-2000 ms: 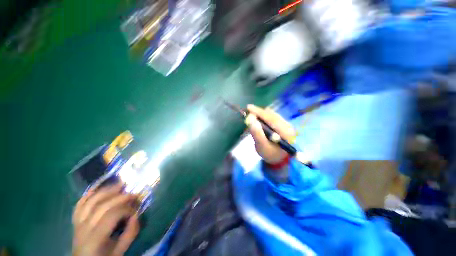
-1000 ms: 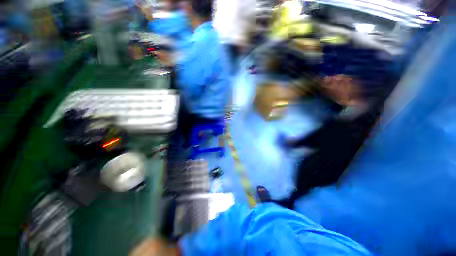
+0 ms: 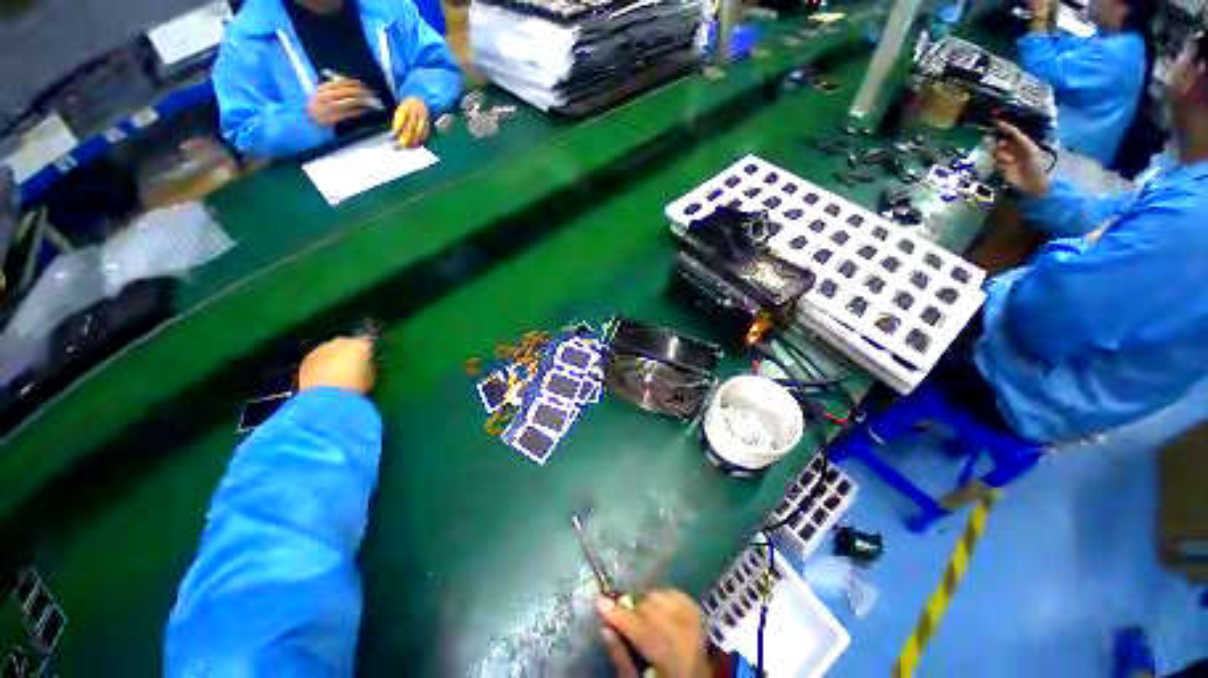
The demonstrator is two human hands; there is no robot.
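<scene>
My right hand (image 3: 658, 630) is at the bottom edge, closed around a soldering iron (image 3: 595, 556) whose metal tip points up and left over the green bench mat (image 3: 437, 530). My left arm stretches forward over the bench. My left hand (image 3: 338, 366) is seen from the back, its fingers mostly hidden, with a small dark shape at their far side; I cannot tell if it grips anything. A dark screen module with a white border (image 3: 266, 412) lies just left of that hand. A heap of blue panels with screens and orange tails (image 3: 556, 393) lies between my hands, farther forward.
Right of the heap are a round black fan (image 3: 661, 368), a white tub (image 3: 751, 423) and a black soldering station (image 3: 733, 285). White component trays (image 3: 848, 265) stand behind. More trays (image 3: 775, 583) are near my right hand. Other workers in blue (image 3: 325, 80) sit across and at right (image 3: 1100, 305).
The view has swung from the aisle back to the bench and is sharper. Two seconds ago my left hand was at a panel; now it reaches far forward. The iron is still in my right hand.
</scene>
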